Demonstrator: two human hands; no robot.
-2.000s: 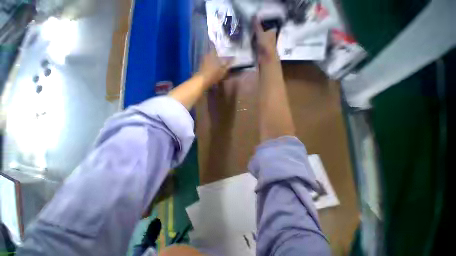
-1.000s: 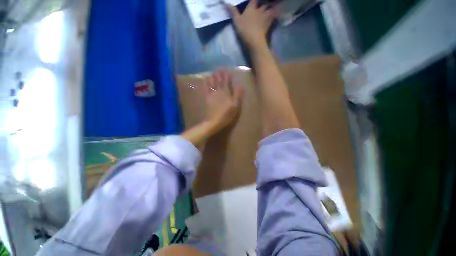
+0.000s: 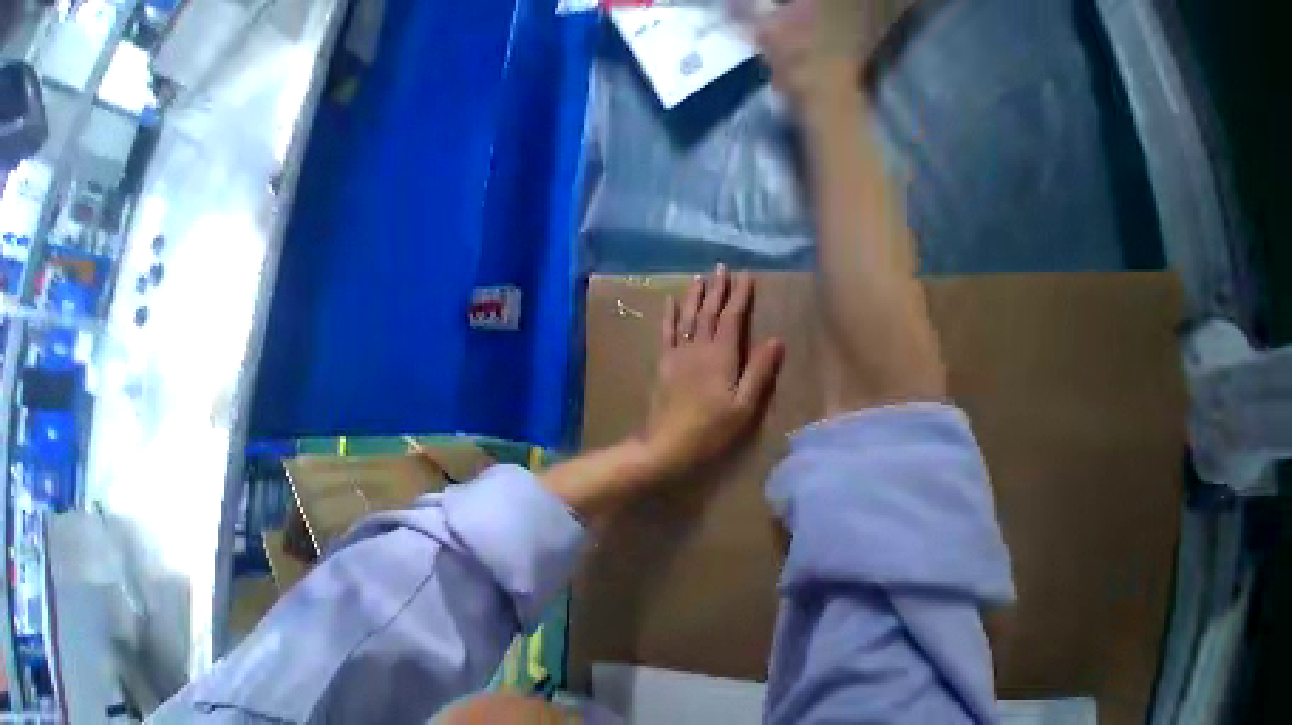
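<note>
My left hand (image 3: 709, 375) lies flat with spread fingers on the brown cardboard bench sheet (image 3: 1049, 467), holding nothing. My right hand (image 3: 811, 36) reaches to the far top edge of the picture and is blurred. It is beside a white printed card (image 3: 683, 50); whether it grips anything cannot be told. The card lies on a grey sheet-like surface (image 3: 992, 142) beyond the cardboard. White cards (image 3: 673, 697) show at the near edge of the cardboard, partly hidden by my right sleeve.
A deep blue bin (image 3: 383, 213) stands left of the bench, with a small red and white label (image 3: 495, 307) on it. A shiny metal table (image 3: 184, 326) is farther left. An open brown carton (image 3: 354, 496) is below the bin. A metal rail (image 3: 1226, 397) runs along the right.
The view has shifted, showing more cardboard and blue bin. My left hand now rests flat on the cardboard. The printed cards seen at the far end earlier are now mostly out of view.
</note>
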